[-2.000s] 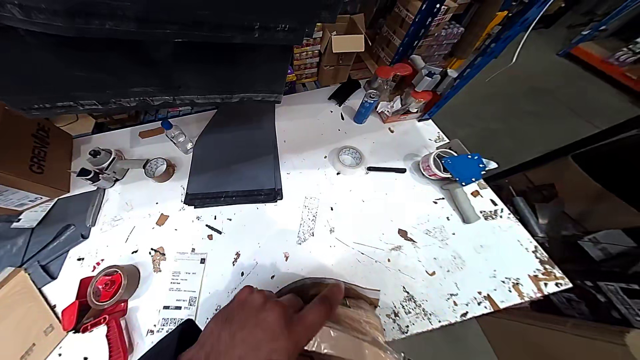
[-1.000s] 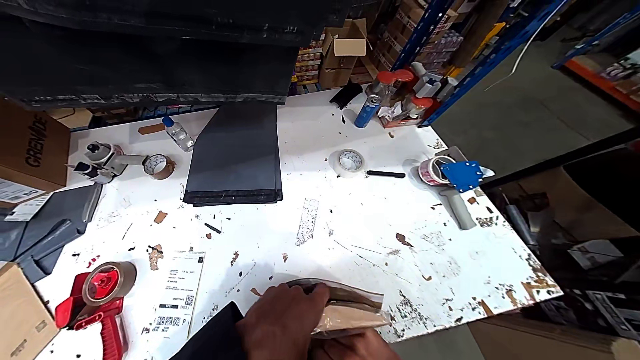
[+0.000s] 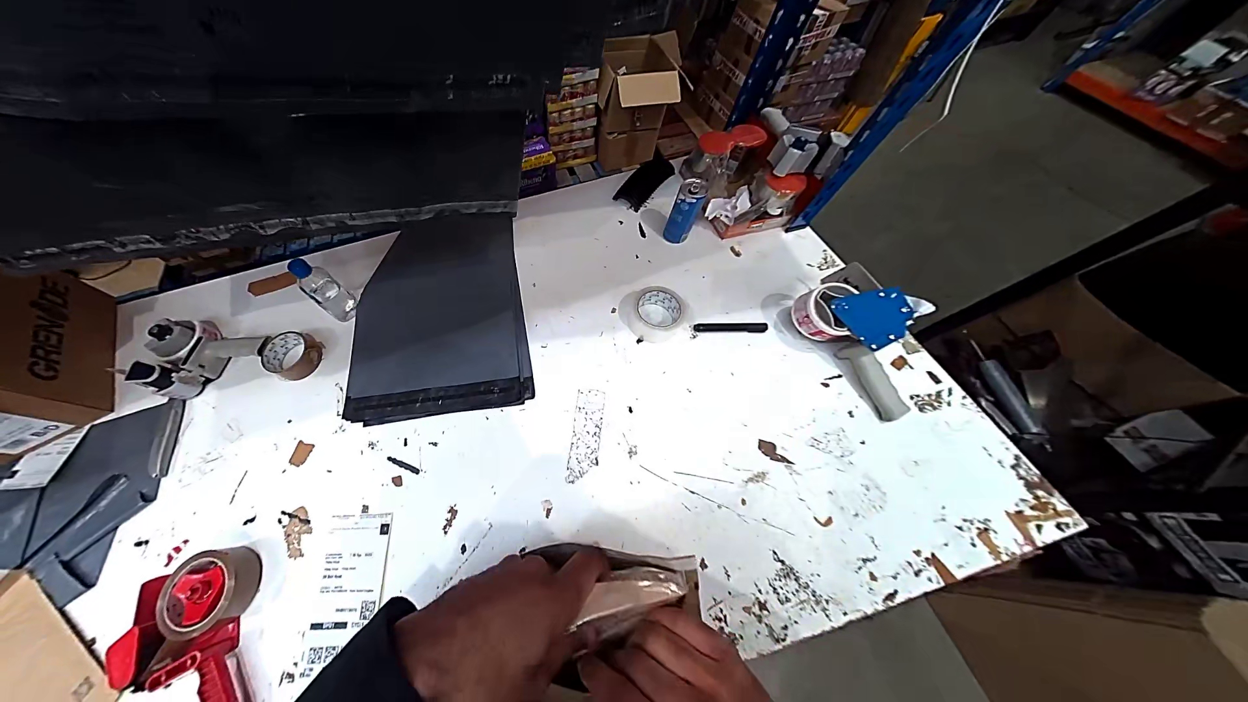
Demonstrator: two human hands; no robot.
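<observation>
At the near edge of the white table, both hands are on a package with brown tape (image 3: 629, 590) over it. My left hand (image 3: 507, 624) grips its left side, thumb across the top. The fingers of my right hand (image 3: 673, 658) are curled against its near right side. What lies inside the package is hidden. A printed label sheet (image 3: 346, 585) lies left of my left hand, partly behind the dark sleeve. Farther left is a red tape dispenser (image 3: 190, 624) with a roll of brown tape.
Black mailing bags (image 3: 439, 312) lie stacked at the back. A clear tape roll (image 3: 659, 308), a black marker (image 3: 729, 329) and a tape dispenser with a blue guard (image 3: 873, 317) stand right of them. Farther back is a blue can (image 3: 685, 212); a clear bottle (image 3: 324, 291) lies back left.
Two seconds ago only my left hand was in view on the package. My right hand has since come to its near side, and the package's top has tilted.
</observation>
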